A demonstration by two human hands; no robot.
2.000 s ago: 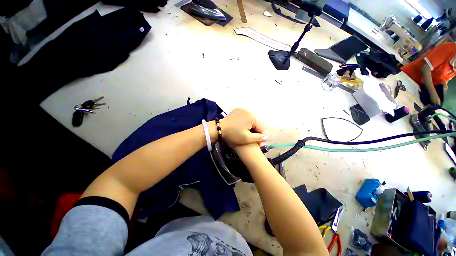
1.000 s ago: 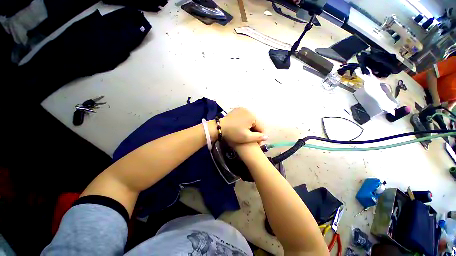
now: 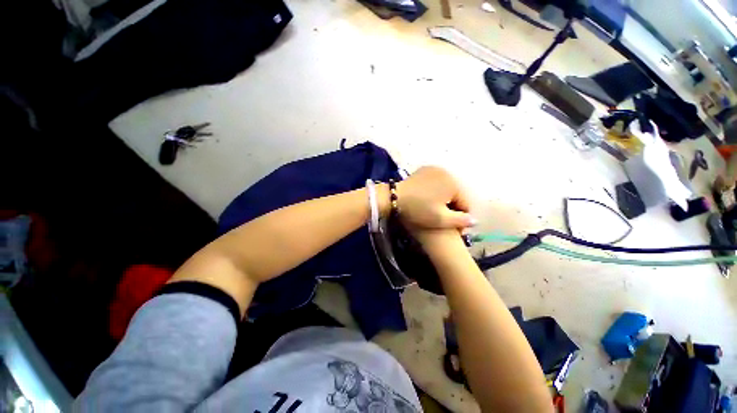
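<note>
A steam iron [image 3: 419,269] lies on a navy blue cloth piece [image 3: 303,181] near the table's front edge, its pointed plate edge showing under my arms. My left hand [image 3: 431,199], with a pale band and a beaded bracelet at the wrist, is curled over my right wrist above the iron. My right forearm [image 3: 485,314] comes up from the bottom right. My right hand is hidden under my left hand and arm, so its grip on the handle cannot be seen.
Off-white table [image 3: 323,105]. Keys [image 3: 182,141] and dark garments [image 3: 202,48] lie left. The cord [image 3: 598,244] and green tube run right, past a thin iron-shaped outline [image 3: 598,221]. Dark cloth pieces [image 3: 545,343], a blue container [image 3: 625,335] and a box [image 3: 646,375] lie lower right.
The camera view has shifted, so the whole scene sits further right and slightly higher. My hands and the iron keep their place on the navy cloth. The person in orange is now almost out of view.
</note>
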